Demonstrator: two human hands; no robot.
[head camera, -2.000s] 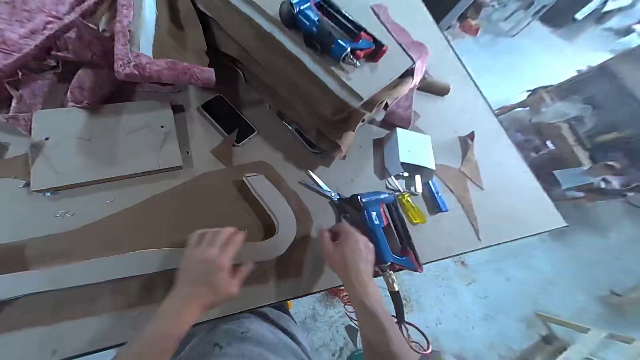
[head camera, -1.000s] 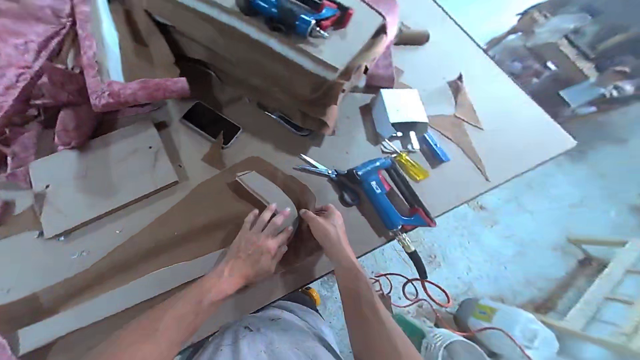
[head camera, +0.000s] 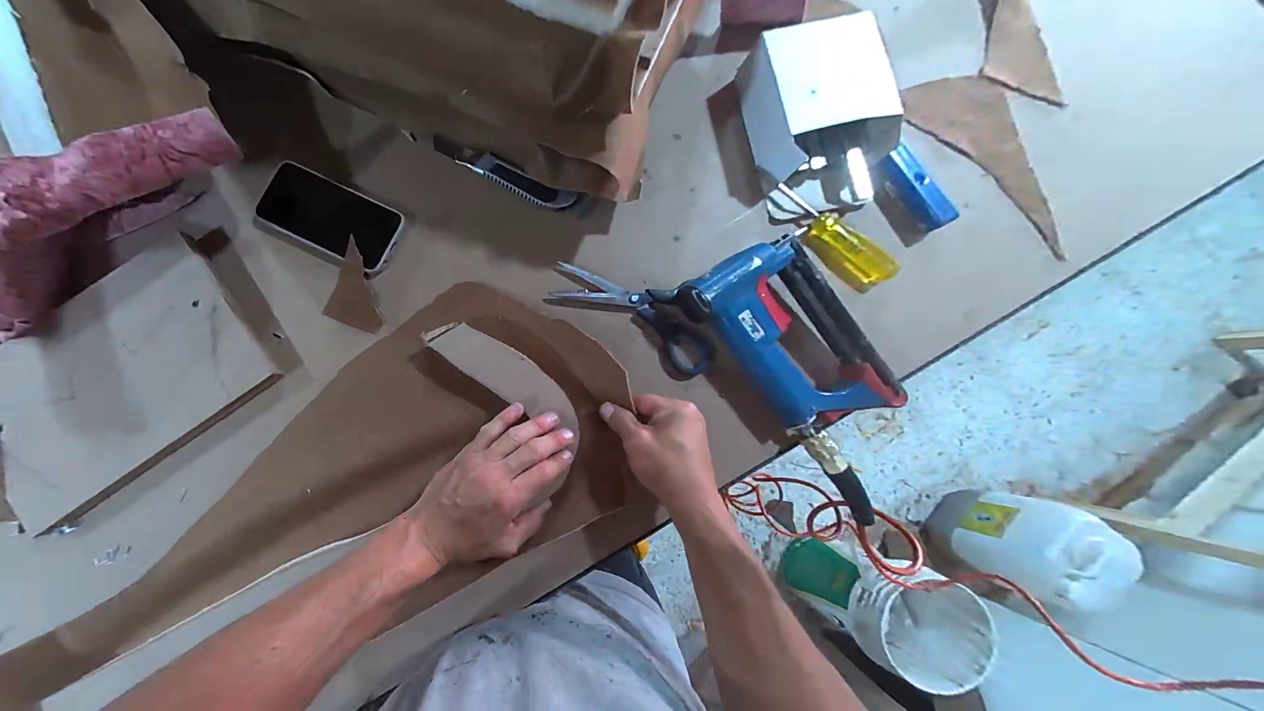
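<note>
A large piece of brown fabric or leather (head camera: 346, 434) lies on the table under a curved, pale board (head camera: 504, 370). My left hand (head camera: 499, 484) rests on the board's curved end, fingers slightly apart, pressing on it from above. Just to its right, my right hand (head camera: 667, 444) pinches the brown material's edge between thumb and fingers. Beyond the right hand lie scissors (head camera: 642, 301) with parted blades and dark handles. They touch or nearly touch a blue pneumatic staple gun (head camera: 765, 336) on its side, with an air hose attached.
A yellow-handled screwdriver (head camera: 851, 252), a blue object (head camera: 918, 188) and a white box (head camera: 825, 79) lie beyond the staple gun. A phone (head camera: 331, 215), utility knife (head camera: 518, 181) and flat board (head camera: 128, 375) are at the upper left. Below the table's right edge are a bucket (head camera: 938, 632) and orange hose (head camera: 1047, 612).
My right hand has moved from beside the staple gun to the brown material's edge and taken hold of it. My left hand has moved onto the board's curved end. The view has shifted.
</note>
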